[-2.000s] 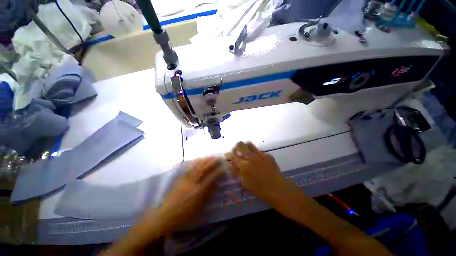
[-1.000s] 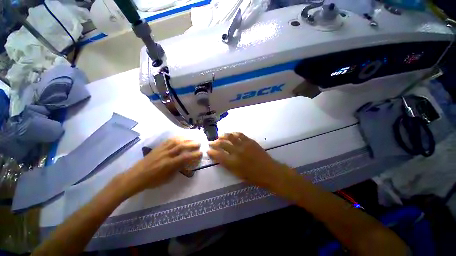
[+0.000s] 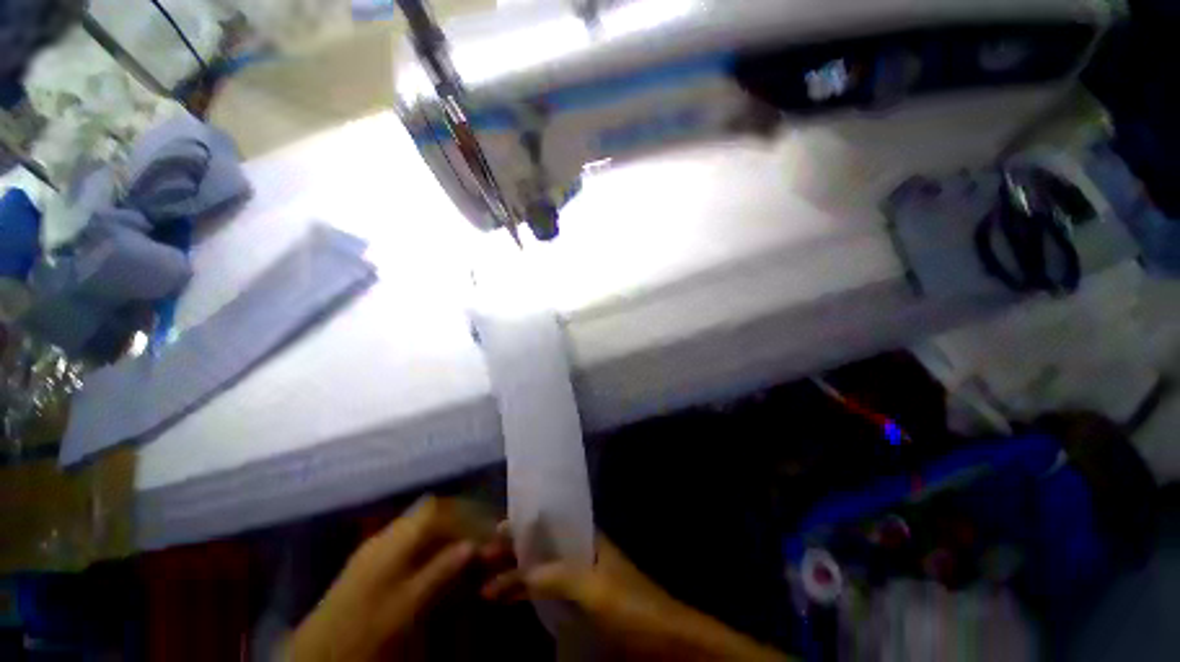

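A pale blue-grey fabric strip (image 3: 541, 433) runs from below the presser foot (image 3: 541, 223) towards me and hangs over the table's front edge. My right hand (image 3: 589, 592) grips its lower end, with fingers across its face. My left hand (image 3: 412, 576) is just left of the strip, fingertips close to its left edge; blur hides whether they hold it. More strips (image 3: 220, 343) lie overlapping on the table at left. The strip's far end is lost in glare under the sewing machine head (image 3: 621, 110).
Rolled blue-grey bundles (image 3: 123, 259) and crumpled white fabric (image 3: 97, 97) are at far left. Black-handled scissors (image 3: 1029, 246) lie on grey cloth (image 3: 925, 233) at right. A blue basket (image 3: 996, 498) with spools is below the table at right.
Both hands have moved from beside the presser foot to below the table's front edge. The strip now stretches towards me. The view has shifted and blurred.
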